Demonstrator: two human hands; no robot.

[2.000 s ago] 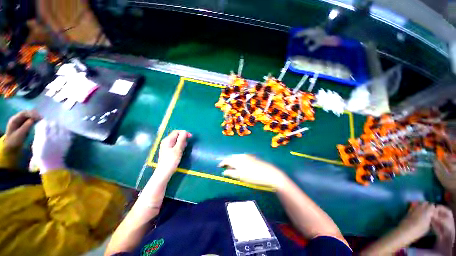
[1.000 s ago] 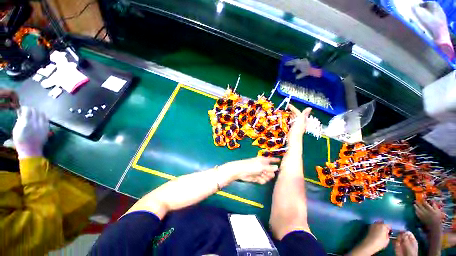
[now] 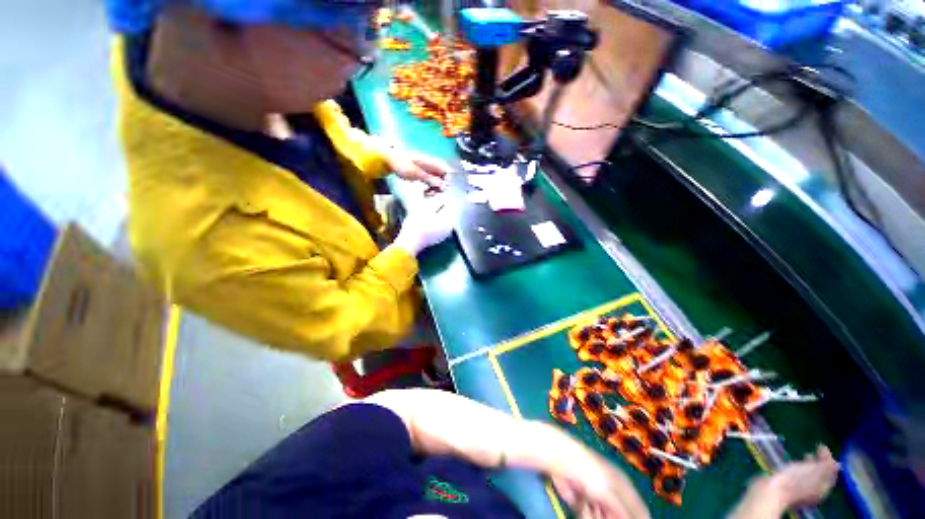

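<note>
Orange-and-black parts with thin pale stems lie heaped (image 3: 664, 395) on the green bench inside the yellow tape. Some stems stick out over the bench's far edge. My left hand (image 3: 603, 495) is blurred at the bottom edge, just below the near end of the heap; its fingers are partly cut off. My right hand (image 3: 806, 478) is at the lower right, beyond the heap and beside the blue tray (image 3: 874, 482), which is mostly out of view. The frame does not show whether either hand holds anything.
A person in a yellow jacket (image 3: 264, 243) works at the left with a white-gloved hand. A black mat (image 3: 517, 248) holds white items and small pieces. A black stand (image 3: 487, 86) and more orange parts (image 3: 436, 81) are behind it. Cartons (image 3: 91, 335) stand on the floor. A sunken channel (image 3: 700, 243) runs alongside the bench.
The view has swung left, bringing the coworker and stand into full view. My right hand, earlier at the heap's right side, now shows beyond it near the tray. My left hand remains near the heap.
</note>
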